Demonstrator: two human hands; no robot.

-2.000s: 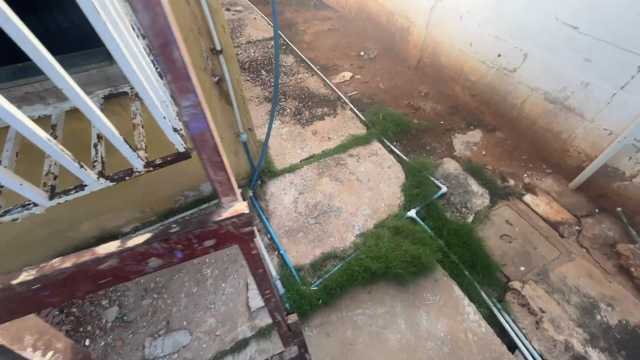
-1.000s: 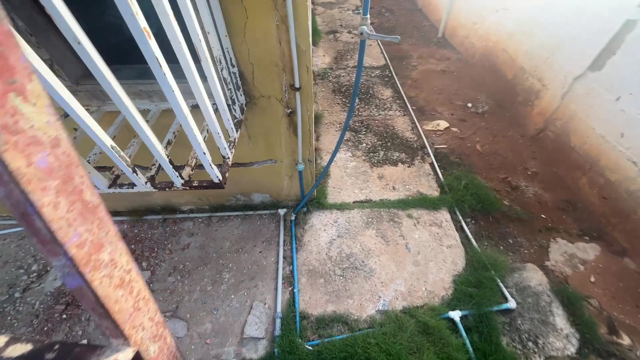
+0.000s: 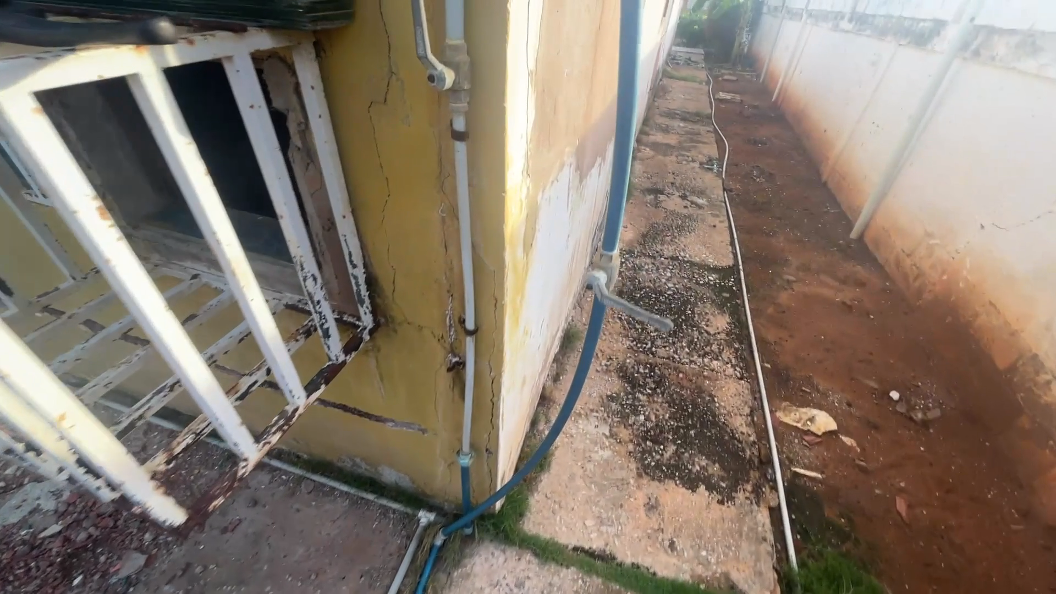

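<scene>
Neither of my hands shows in the head view. A blue pipe [image 3: 577,379] curves up past the corner of a yellow wall [image 3: 412,247], with a lever valve [image 3: 608,276] fitted on it whose handle points down to the right. On the wall runs a thin whitish pipe [image 3: 467,247] with another lever valve [image 3: 456,78] near the top. At the left juts a white metal window grille [image 3: 194,223], its paint flaking and its lower bar rusty. A dark object with a rounded end [image 3: 140,31] lies across the top left corner; what it is I cannot tell.
A cracked concrete path [image 3: 660,495] runs ahead beside the house. A long white pipe [image 3: 747,305] lies along its right edge, next to bare reddish soil [image 3: 858,346]. Farther right stands a stained white boundary wall [image 3: 932,165]. Tufts of grass [image 3: 833,569] grow at the lower right.
The view has swung up and along the path. The rusty reddish metal post seen at the left in both earlier frames is out of view. The valve on the wall pipe has come into view.
</scene>
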